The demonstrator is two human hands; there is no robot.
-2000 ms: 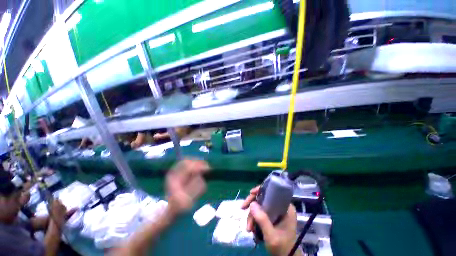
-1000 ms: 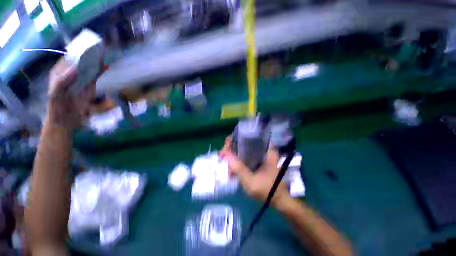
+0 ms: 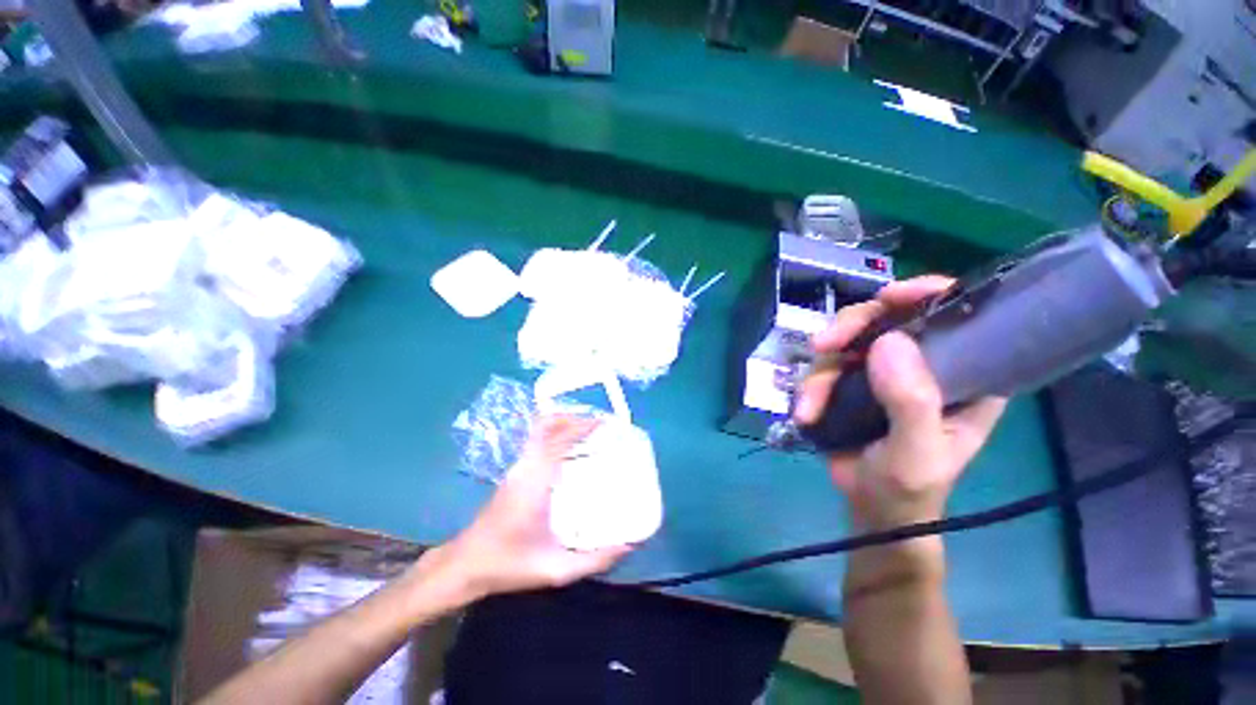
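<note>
My left hand (image 3: 537, 517) holds a white rounded-square housing (image 3: 608, 485) near the front edge of the bench, its solid face showing. Behind it a white frame-like piece (image 3: 585, 375) shows in part, beside a crinkled clear bag (image 3: 495, 424). My right hand (image 3: 909, 393) grips the grey electric screwdriver (image 3: 1040, 324), tilted with its black nose (image 3: 844, 413) pointing down-left, near the screw feeder (image 3: 824, 296). The nose is apart from the housing. A pile of white pieces with thin rods (image 3: 603, 314) and one loose white piece (image 3: 474, 282) lie beyond my left hand.
Bagged white frames (image 3: 165, 289) lie at the left. A black tray (image 3: 1127, 510) is at the right, with speckled small parts beside it. The black cable (image 3: 813, 548) crosses the bench front. A yellow cord fork (image 3: 1171, 193) is upper right. An open cardboard box (image 3: 227, 606) sits below left.
The view has tilted down. My left hand, raised at the left with a white housing, is now low at the bench front with one. The screwdriver has swung from upright to slanted, towards the right.
</note>
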